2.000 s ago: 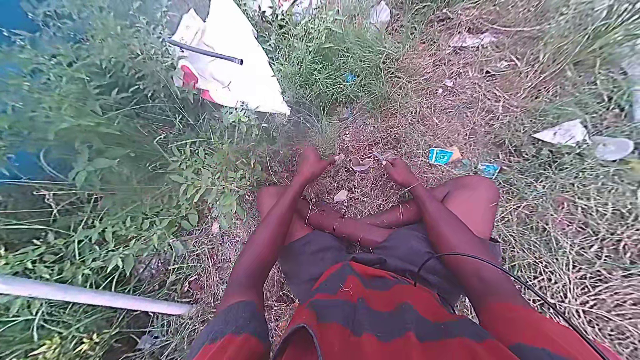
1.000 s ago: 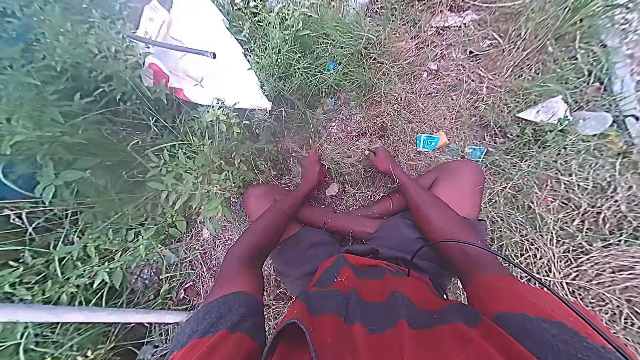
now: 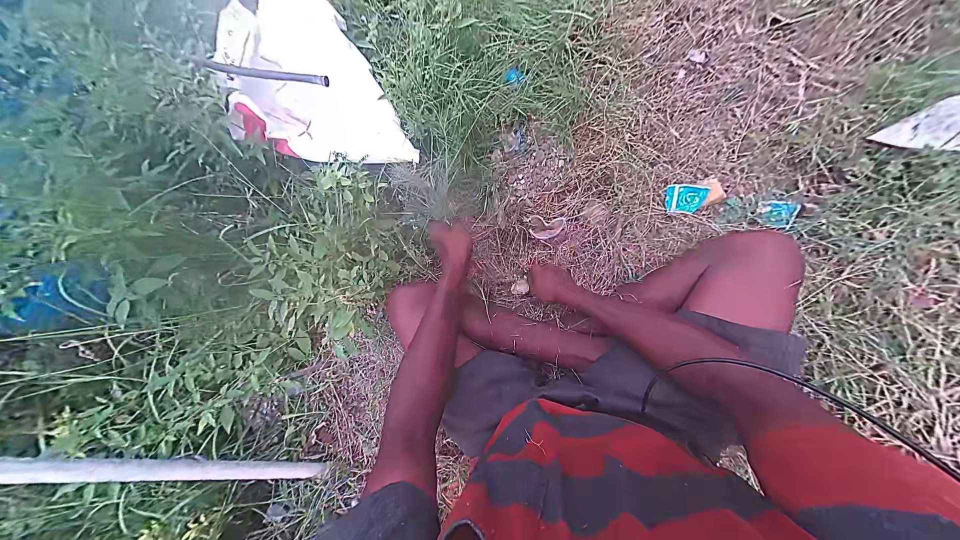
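Observation:
My left hand (image 3: 451, 241) is at the edge of the green weeds, curled and blurred, with wispy grass (image 3: 431, 191) just beyond it; whether it grips that grass is unclear. Lower and to the right, my right hand (image 3: 551, 283) is curled low over the dry grass, close to a small pale stone-like piece (image 3: 519, 286). What its fingers hold, if anything, cannot be made out. A pale curved scrap (image 3: 547, 228) lies on the ground above my right hand. My bare crossed legs (image 3: 540, 337) are just below both hands.
A white sheet or sack (image 3: 337, 97) with red marks lies at upper left, a dark tube (image 3: 266, 73) across it. Blue printed wrappers (image 3: 686, 199) lie right of centre. A pale pole (image 3: 161, 471) lies at lower left. A black cable (image 3: 795, 381) crosses my right arm.
My right hand has come back nearer my crossed legs, while my left hand is farther out by the weeds. The pale curved scrap shows between and beyond the hands.

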